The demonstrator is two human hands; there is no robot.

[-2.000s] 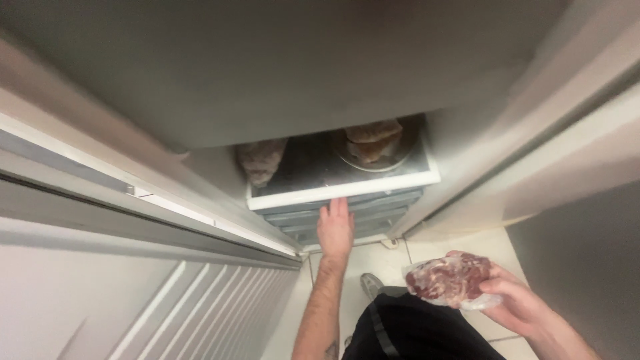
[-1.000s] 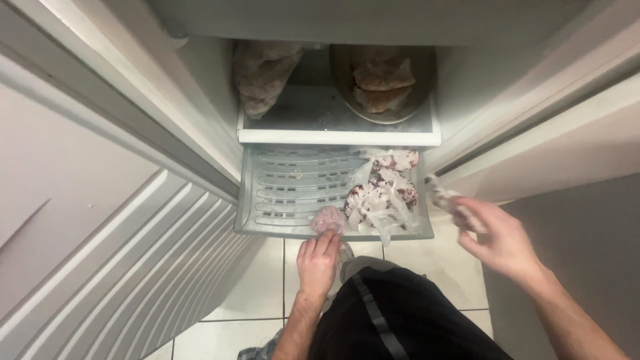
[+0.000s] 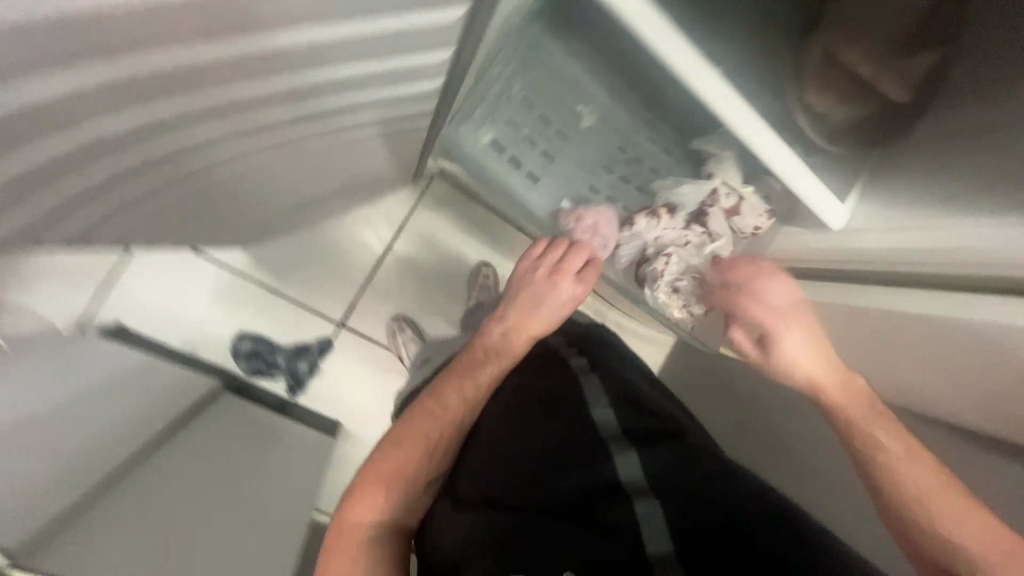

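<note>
A pulled-out freezer drawer of clear plastic (image 3: 520, 132) holds several packs of meat in crumpled plastic bags (image 3: 688, 232) at its right side. A smaller pink wrapped pack (image 3: 590, 226) lies left of them, near the drawer's front. My left hand (image 3: 556, 284) rests at the drawer's front edge, its fingers by the pink pack; whether they grip the edge or the pack is not clear. Blurred by motion, my right hand (image 3: 760, 316) is at the right side of the bagged meat, fingers bent; the fingertips are hard to make out.
Above the drawer is a shelf with a white front edge (image 3: 736, 112), bearing a blurred dish with food. The ribbed freezer door (image 3: 240, 104) stands open at the left. A dark patterned cloth (image 3: 280, 360) lies on the tiled floor (image 3: 320, 280), left of my shoes.
Two seconds ago the lower drawer was closed and my right hand held a wrapped pack of meat. The drawer was out one second ago. My right hand has since moved to the bagged meat. The view has turned.
</note>
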